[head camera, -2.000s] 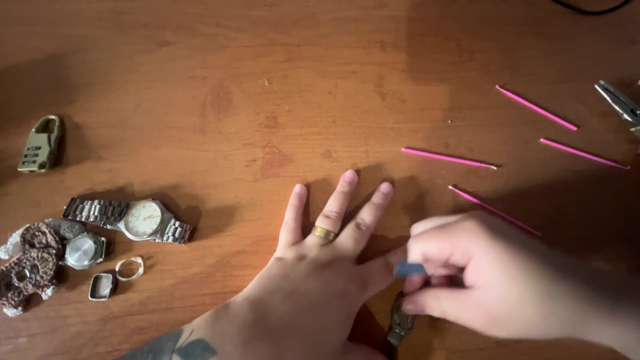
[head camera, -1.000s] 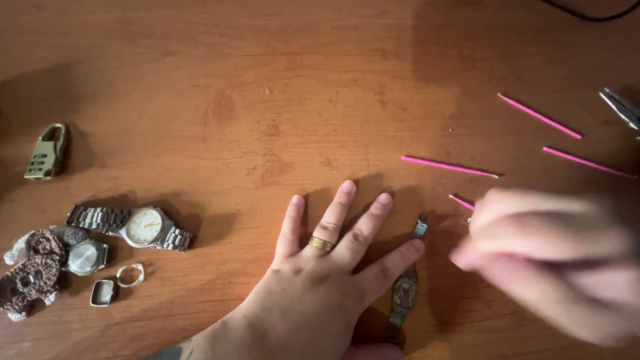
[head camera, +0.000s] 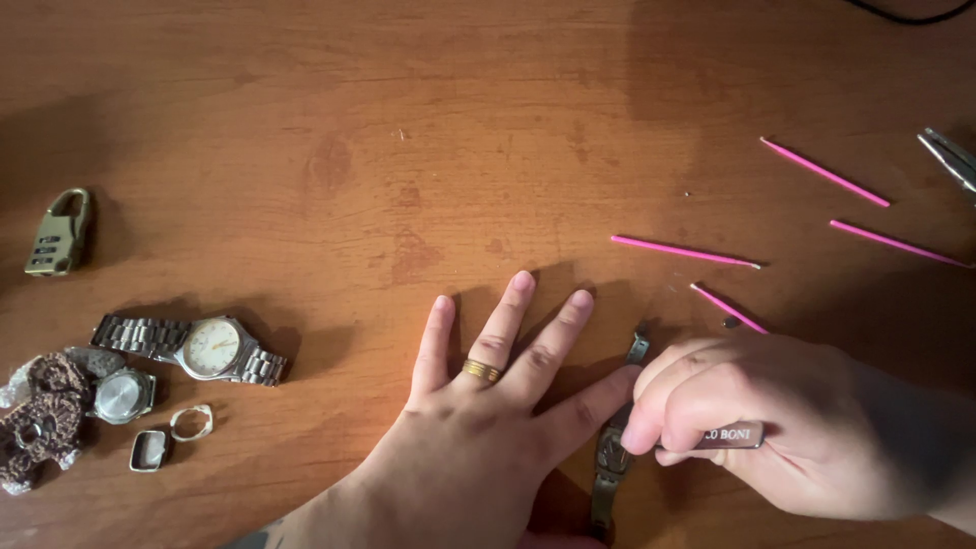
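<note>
My left hand (head camera: 496, 412) lies palm down with its fingers spread, a gold-coloured ring on one finger. Its index finger rests against a small metal wristwatch (head camera: 612, 450), which lies lengthwise on the wooden table (head camera: 488, 152). Over the right side of that watch, my right hand (head camera: 732, 412) is closed on a dark flat metal tool (head camera: 736, 435) that bears writing. The tool's working end is hidden by the fingers. Just above the right hand is a small dark oval piece (head camera: 730, 322), near a pink micro brush (head camera: 728, 307).
More pink micro brushes (head camera: 686, 252) lie at right, with a metal tool (head camera: 949, 156) at the edge. At left are a brass combination padlock (head camera: 61, 232), a steel-band watch (head camera: 212, 348), a watch case (head camera: 123, 396), a square case (head camera: 149, 449), a pale ring-shaped part (head camera: 191, 423) and a crocheted piece (head camera: 42, 412).
My right hand has come back left to the small watch from the pink brushes, where it was blurred a second ago. A blue item was between its fingers two seconds ago; now a dark tool shows there.
</note>
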